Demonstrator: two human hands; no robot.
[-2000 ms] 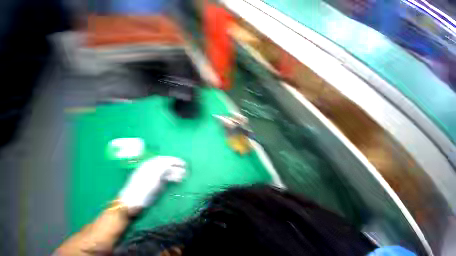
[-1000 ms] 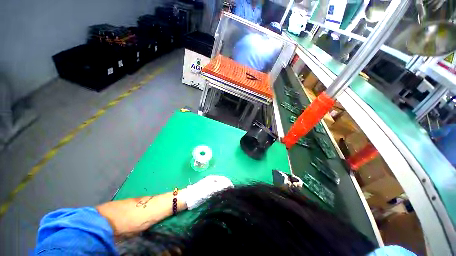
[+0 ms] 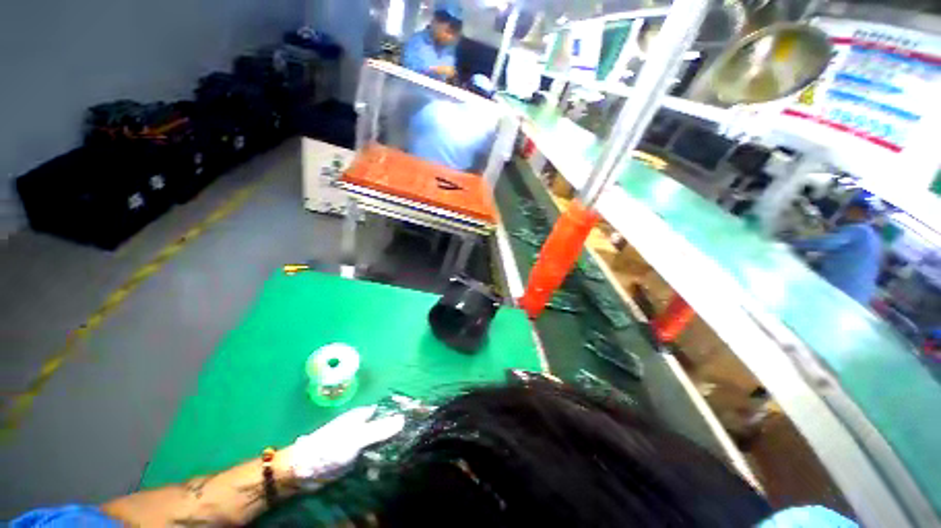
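Note:
My left hand (image 3: 335, 441), in a white glove, lies low over the green mat (image 3: 248, 340); its fingertips run behind dark hair that fills the bottom centre. Something small and pale shows by the fingertips, too blurred to name. I cannot tell whether the hand holds anything. A white-green solder wire spool (image 3: 333, 373) stands upright on the mat just beyond the hand. A black cylinder (image 3: 463, 315), perhaps a fume extractor nozzle, sits at the mat's far right. My right hand is not in view.
A dark conveyor (image 3: 568, 328) with boards runs along the right, beside a red-orange wrapped post (image 3: 558, 258). An orange tray (image 3: 418, 186) on a shielded stand is beyond the table. Black bins (image 3: 98, 196) stand far left. People in blue work at the back and right.
The camera view has turned right, so the table, spool and black cylinder appear further left. My left hand has shifted left and lower in the picture, still at the near side of the spool.

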